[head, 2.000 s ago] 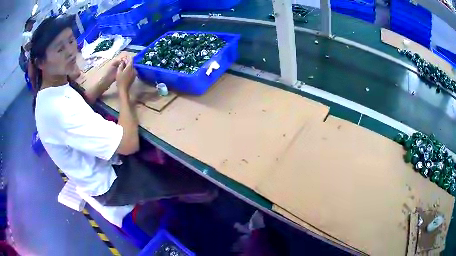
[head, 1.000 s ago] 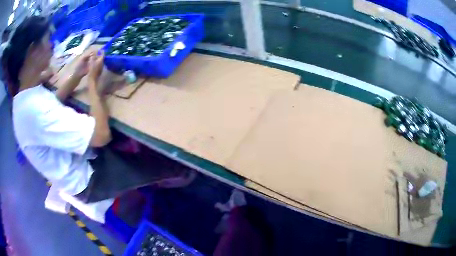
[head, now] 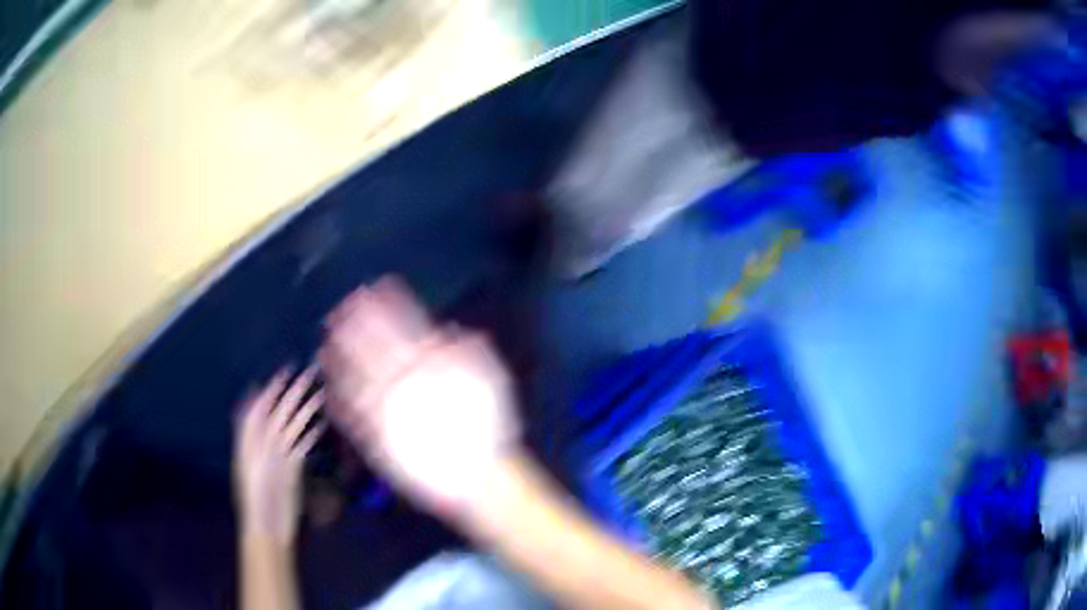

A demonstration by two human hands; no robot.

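Observation:
The view is strongly blurred. My left hand (head: 272, 443) is low at the left, over the dark area below the bench edge, with its fingers apart and no object seen in it. My right hand (head: 417, 399) is just right of it, nearer the camera and overexposed; its fingers are smeared, and whether it holds anything cannot be told. A blue crate (head: 805, 431) stands to the right of my right forearm, heaped with small green parts (head: 721, 483) that have pale spots. Neither hand touches the parts.
The cardboard-covered bench (head: 131, 179) curves across the upper left, with a blurred brownish patch (head: 340, 36) near its top. Blue floor with yellow tape (head: 757, 277) lies at the right. A dark shape, perhaps a person, is at the top right. A red object (head: 1039, 363) is at the right.
The view has swung from along the bench down to the right, towards the floor. Both my hands and the blue crate beside me have come into view; the neighbouring worker at the left has left it.

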